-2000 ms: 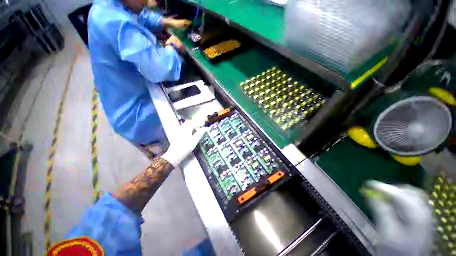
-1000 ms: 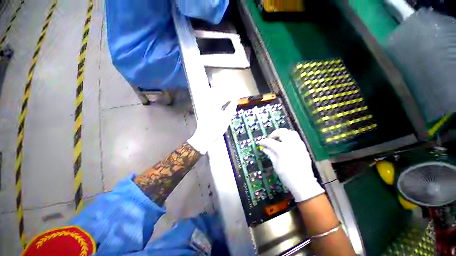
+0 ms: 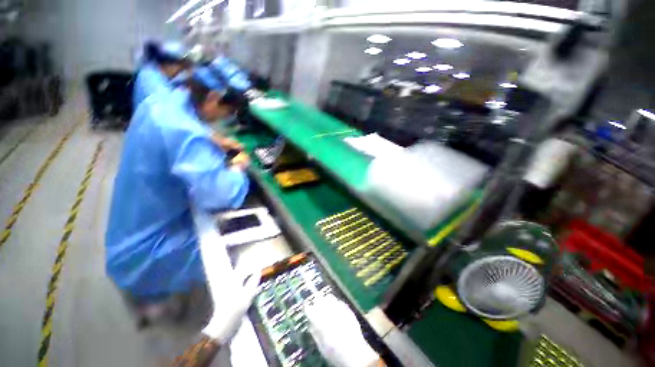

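The black carrier with rows of green circuit boards [image 3: 276, 315] lies on the conveyor at the bottom centre, cut off by the lower edge. An orange end bar [image 3: 284, 266] crosses its far end. My left hand [image 3: 233, 304], in a white glove, is at the carrier's left far corner; whether its fingers grip the edge is too blurred to tell. My right hand [image 3: 336, 331], in a white glove, is over the right part of the boards. Its fingertips are blurred, and I cannot tell whether they hold anything.
A blister tray of yellow parts [image 3: 363, 244] lies under the shelf. Another tray [image 3: 553, 354] is at bottom right. A fan [image 3: 501, 287] stands on the green bench, with a red bin [image 3: 607, 252] behind. Clear trays [image 3: 427, 179] are on the shelf. A person in blue [image 3: 161, 186] works at left.
The view has tilted up, showing more of the room and another worker. My right hand came from the right onto the boards and stays over them. My left hand stays by the carrier's far corner.
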